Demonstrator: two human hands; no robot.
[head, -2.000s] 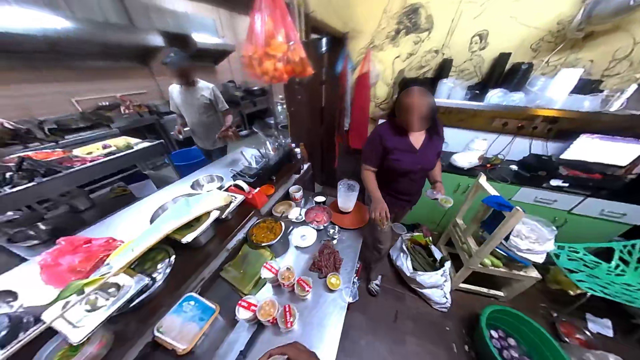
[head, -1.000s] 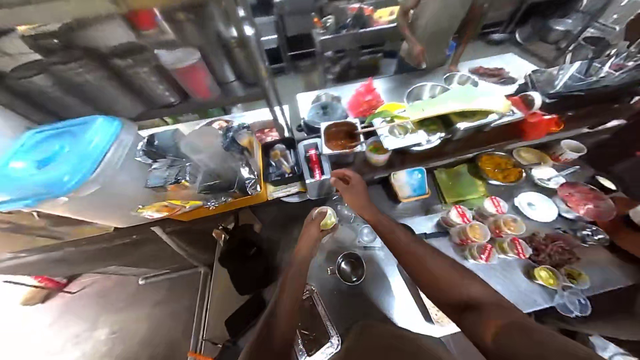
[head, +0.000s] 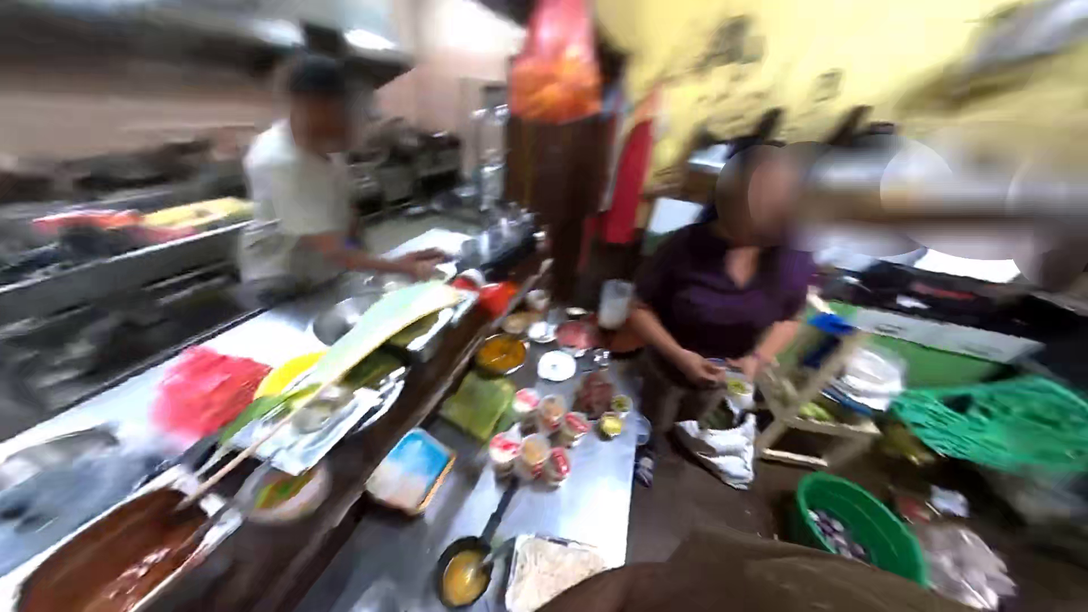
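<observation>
Neither of my hands shows in the head view now; a brown sleeve or cloth [head: 748,569] fills part of the bottom edge. On the steel counter [head: 599,510] stand several lidded tubs [head: 534,455] with red and white tops. Beside them are dark red shredded food [head: 595,393], a small cup of yellow food [head: 610,425] and a green banana leaf [head: 478,406]. A small black pan [head: 465,574] holds yellow liquid, next to a tray of pale food [head: 552,571]. Further back are a bowl of orange-yellow curry [head: 501,354] and a white plate [head: 557,366].
A co-worker in a purple top [head: 731,280] holds a small cup [head: 738,389] across the counter. Another person in a pale shirt [head: 293,195] reaches over the left counter. A brown sauce tray [head: 119,544] is at lower left, a green tub [head: 863,527] on the floor at right.
The view has swung strongly back to the right; my two hands, visible one second ago, are out of frame. The person in the pale shirt is now reaching over the counter.
</observation>
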